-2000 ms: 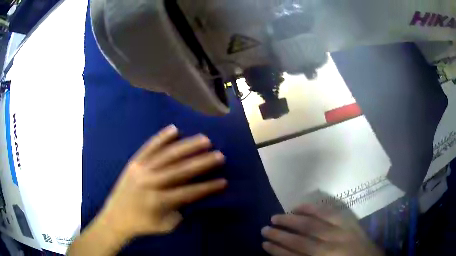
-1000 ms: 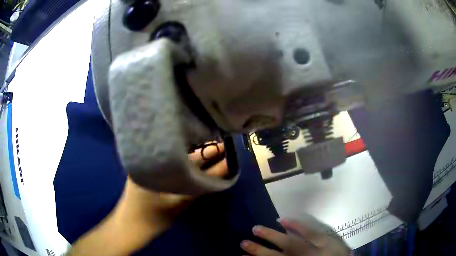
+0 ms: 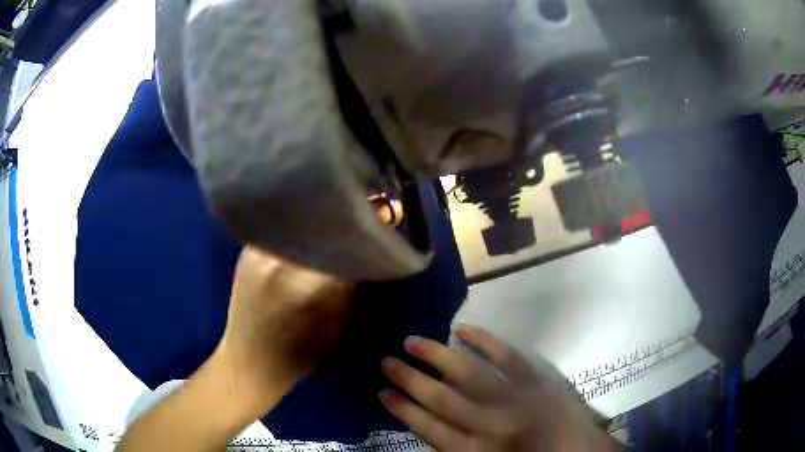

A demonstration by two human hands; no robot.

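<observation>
A large navy cloth panel [image 3: 150, 256] lies on the table and runs under the grey-white sewing machine head [image 3: 265, 124]. My left hand [image 3: 287, 318] is on the cloth left of the needle area; its fingers are mostly hidden behind the machine head, with a bit of fingertip showing through the gap. My right hand [image 3: 477, 388] lies palm down at the cloth's right edge near the table front, fingers slightly apart, blurred. The needle and presser foot are hidden or too dark to make out.
A smaller navy piece [image 3: 724, 229] lies right of the needle area. A red mark [image 3: 625, 224] is on the machine bed. The white table [image 3: 583, 309] has a printed ruler [image 3: 635, 375] along its front edge. Dark knobs with springs [image 3: 509, 237] hang from the machine head.
The large cloth has shifted and turned, its edges now showing at left and front. My left hand has moved behind the machine head. My right hand has moved left onto the cloth's edge.
</observation>
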